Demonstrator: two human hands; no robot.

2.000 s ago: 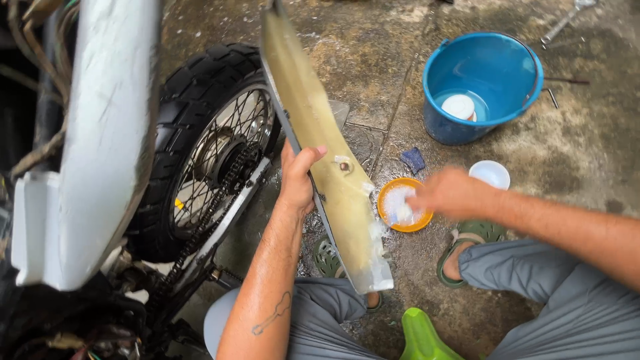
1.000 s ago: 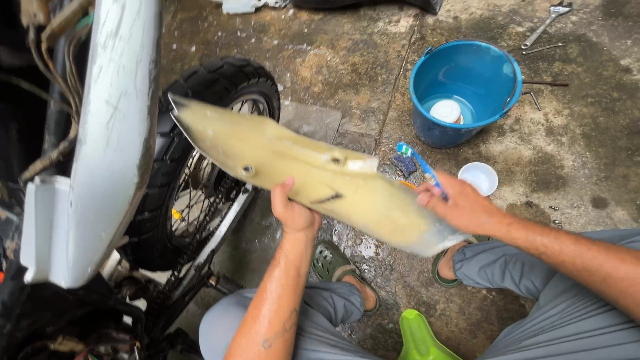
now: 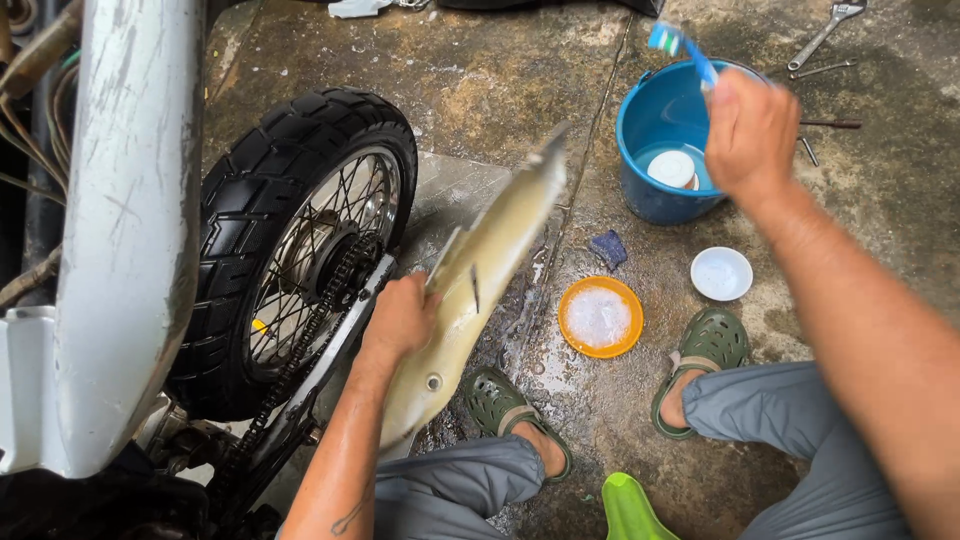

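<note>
A yellowed plastic motorcycle body panel (image 3: 480,277) slants upright between the wheel and the orange bowl. My left hand (image 3: 401,315) grips its left edge, thumb on the yellowish face. My right hand (image 3: 750,131) is raised above the blue bucket's right side, closed around the handle of a blue toothbrush (image 3: 697,60) whose bristles point up and left. The orange bowl (image 3: 636,337) of white suds stands on the wet floor, a dark blue scrubbing pad (image 3: 609,249) just above it. A small white bowl (image 3: 721,274) stands to its right.
A motorcycle's rear wheel (image 3: 225,277), chain and scratched silver bodywork (image 3: 127,225) fill the left. The blue bucket (image 3: 667,202) holds water and a white round item. An adjustable wrench (image 3: 821,37) and other tools lie top right. A green plastic object (image 3: 630,510) is at bottom centre.
The panel has swung from lying crosswise to a steep slant, with my left hand still on it. My right hand has lifted away from the panel's right end, up over the bucket, with the toothbrush.
</note>
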